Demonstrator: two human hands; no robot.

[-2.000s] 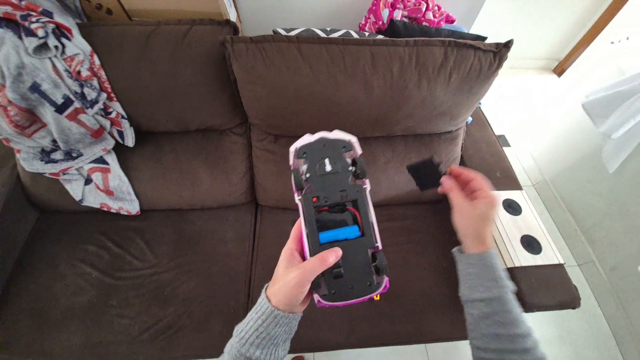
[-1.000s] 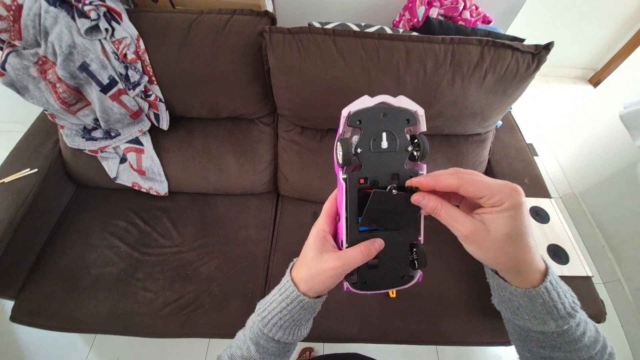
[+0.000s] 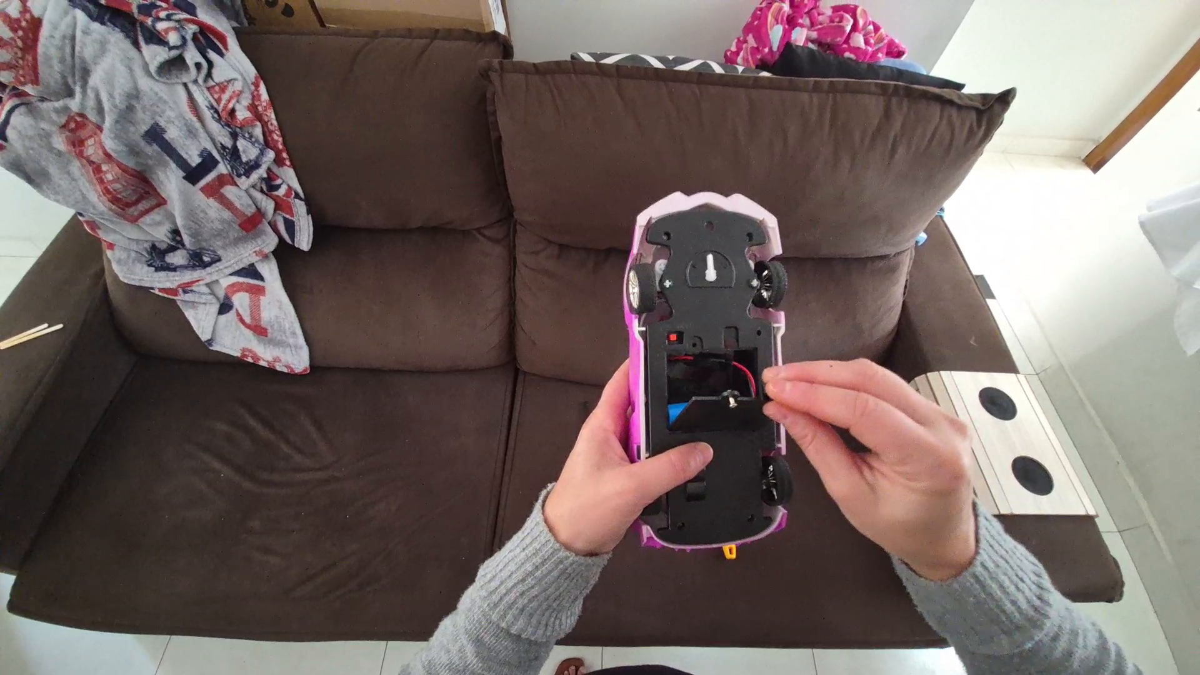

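My left hand holds a pink toy car upside down, its black underside facing me and my thumb across the rear part. In the middle of the underside is an uncovered battery compartment with red wires and part of a blue battery showing. A black battery cover with a small screw sits tilted over the lower part of the compartment. My right hand has its thumb and fingertips together at the cover's right edge. A red switch lies above the compartment.
Behind the car stands a brown sofa. A patterned blanket hangs over its left side, and wooden sticks lie on the left armrest. A wooden armrest tray with two black discs covers part of the right armrest.
My right hand has brought the black cover from the right of the car to the compartment. Since one second ago the cover has shifted, exposing more of the compartment and the red wires.
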